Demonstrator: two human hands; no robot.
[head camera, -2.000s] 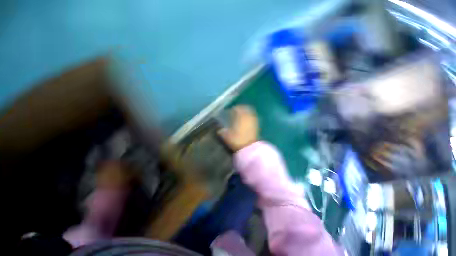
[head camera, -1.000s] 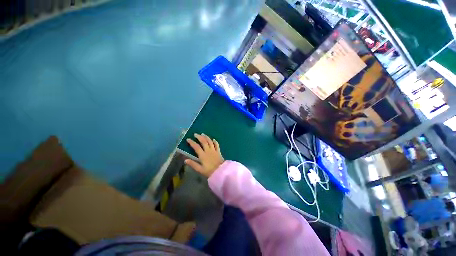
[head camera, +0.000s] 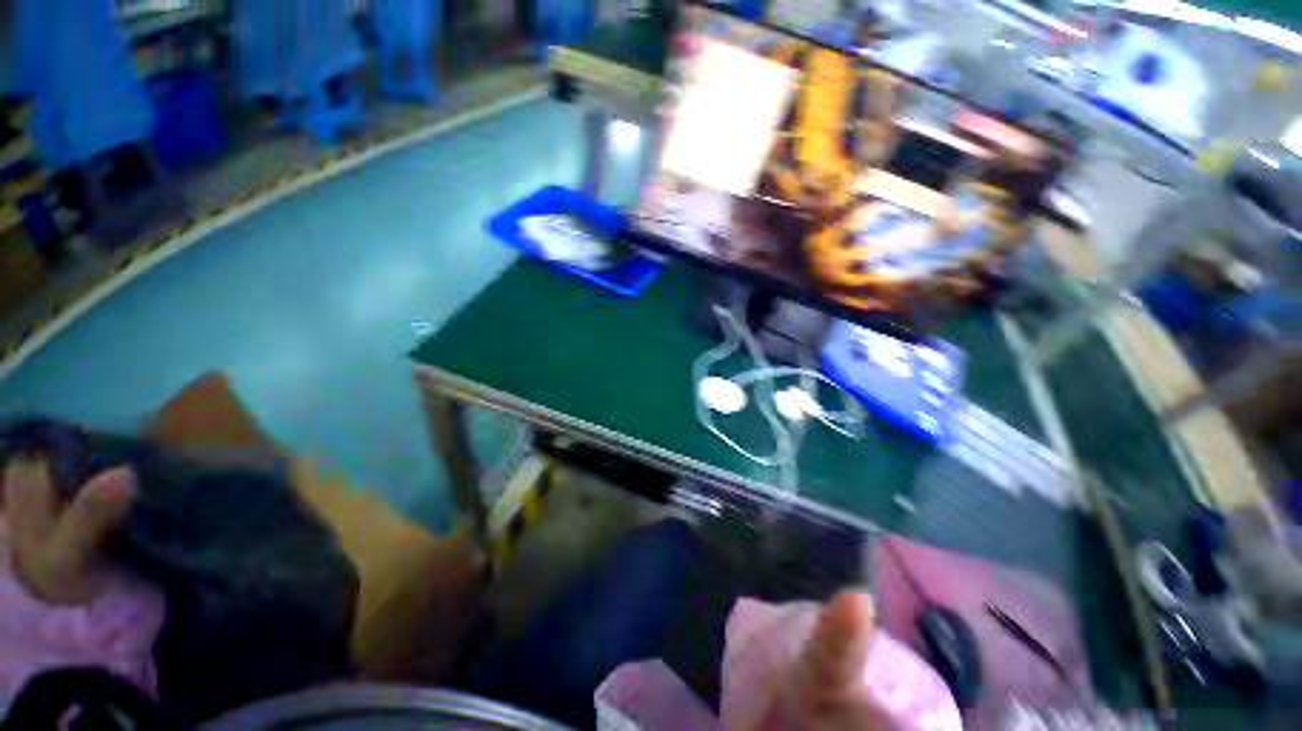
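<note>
The view is motion-blurred. My left hand (head camera: 64, 528) is at the far left edge, against a large dark grey-black thing (head camera: 243, 564), perhaps a pad or tray; whether the fingers grip it cannot be told. My right hand (head camera: 831, 664) is low in the picture in front of its pink sleeve, left of the black mouse (head camera: 948, 650). One raised finger shows; the rest is blurred. The mouse and a thin dark pen (head camera: 1025, 637) lie on the pink mat (head camera: 914, 571).
An open brown carton (head camera: 400, 571) stands low at left, partly behind the dark thing. On the green bench (head camera: 571, 350) are a blue bin (head camera: 628, 279), white cables with a round puck (head camera: 721, 394) and white block (head camera: 795, 403), a monitor (head camera: 771, 214) and a blue tray (head camera: 935, 414).
The view has swung so the bench sits more level and the pink mat shows. My right hand has left the bench's left corner. My left hand and the dark thing have come into view.
</note>
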